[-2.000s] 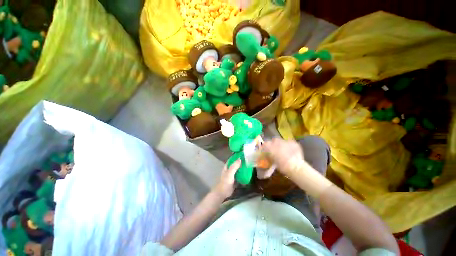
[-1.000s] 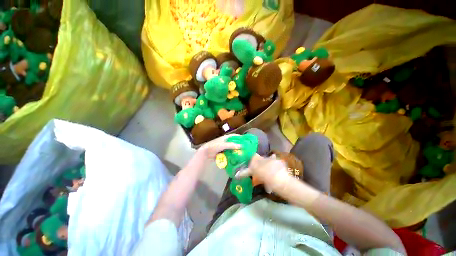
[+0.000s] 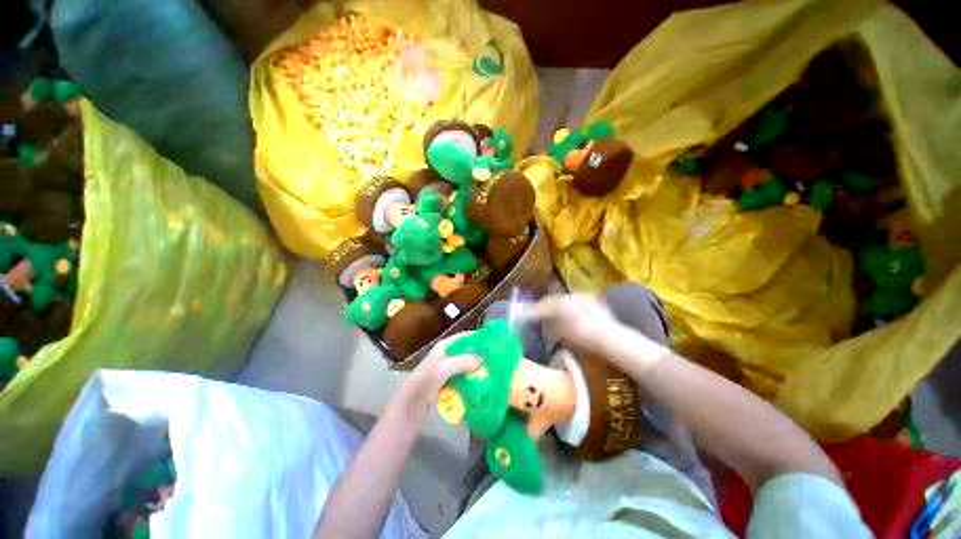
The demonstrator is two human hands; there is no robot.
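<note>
A potted-plant plush toy [image 3: 546, 400] lies sideways over my lap, green leaves to the left, tan-orange body with a stitched smile in the middle, pale rim and brown base with gold lettering to the right. My left hand [image 3: 437, 375] grips the green leaves at their upper left. My right hand [image 3: 574, 319] is just above the body, closed around a small hand tool [image 3: 518, 311], whose blurred greyish head is at the top edge of the leaves. Whether the tool touches them is hard to tell.
An open carton [image 3: 524, 276] heaped with plush toys stands ahead of my knees. A yellow sack of small parts [image 3: 290, 184] is behind it. A white sack [image 3: 242, 447], a yellow-green sack [image 3: 169, 263] and a dark green sack [image 3: 158, 79] are left. A large yellow sack [image 3: 727, 263] and red bag [image 3: 875, 484] are right.
The toy has turned so its face and base now show. My right hand has moved up off the leaves and body. The view has shifted, showing more of the dark green sack.
</note>
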